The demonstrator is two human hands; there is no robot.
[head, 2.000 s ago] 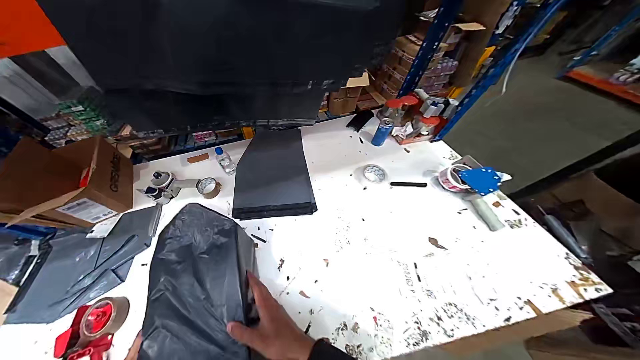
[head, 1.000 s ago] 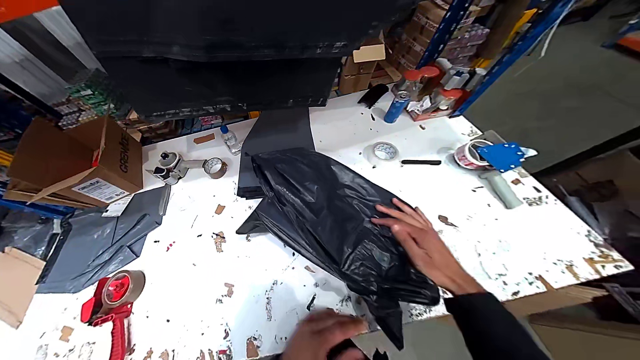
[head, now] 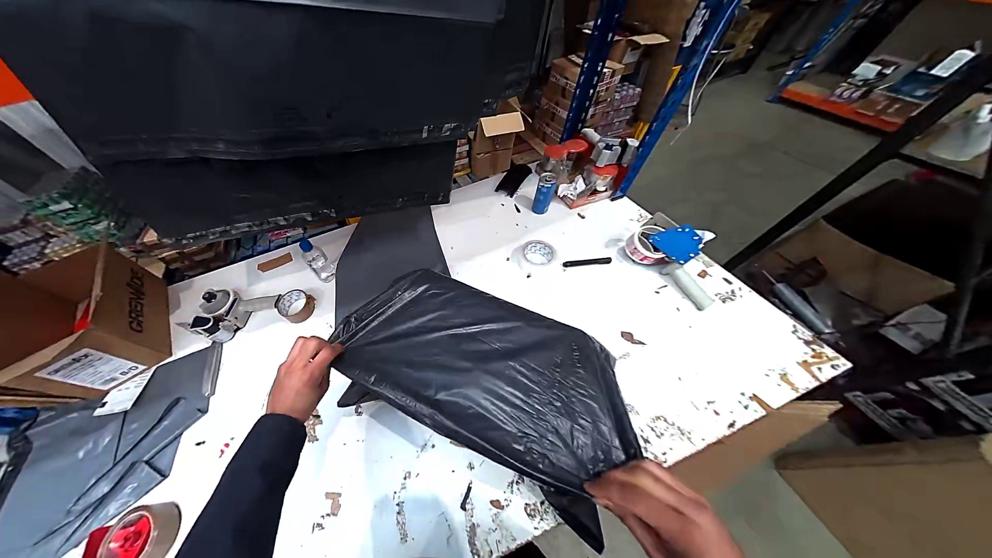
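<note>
A package in black plastic film (head: 496,372) lies slantwise over the white worktable, stretched between my hands. My left hand (head: 304,376) pinches its upper left corner. At its lower right end, near the table's front edge, my right hand (head: 659,504) grips the gathered film. A loose flap of film hangs below that hand. Behind the package, dark grey plastic mailing bags (head: 391,252) lie partly covered by it.
An open cardboard box (head: 124,325), grey plastic bags (head: 101,442) and a red tape dispenser (head: 132,535) are at left. Farther back are another tape dispenser (head: 225,310), a plastic bottle (head: 316,260), a tape roll (head: 538,252), a black marker (head: 587,262) and a blue spray can (head: 544,192).
My left hand has moved up from the table's front edge to the package's upper left corner. My right hand has gone from resting flat on the film to gripping its lower end.
</note>
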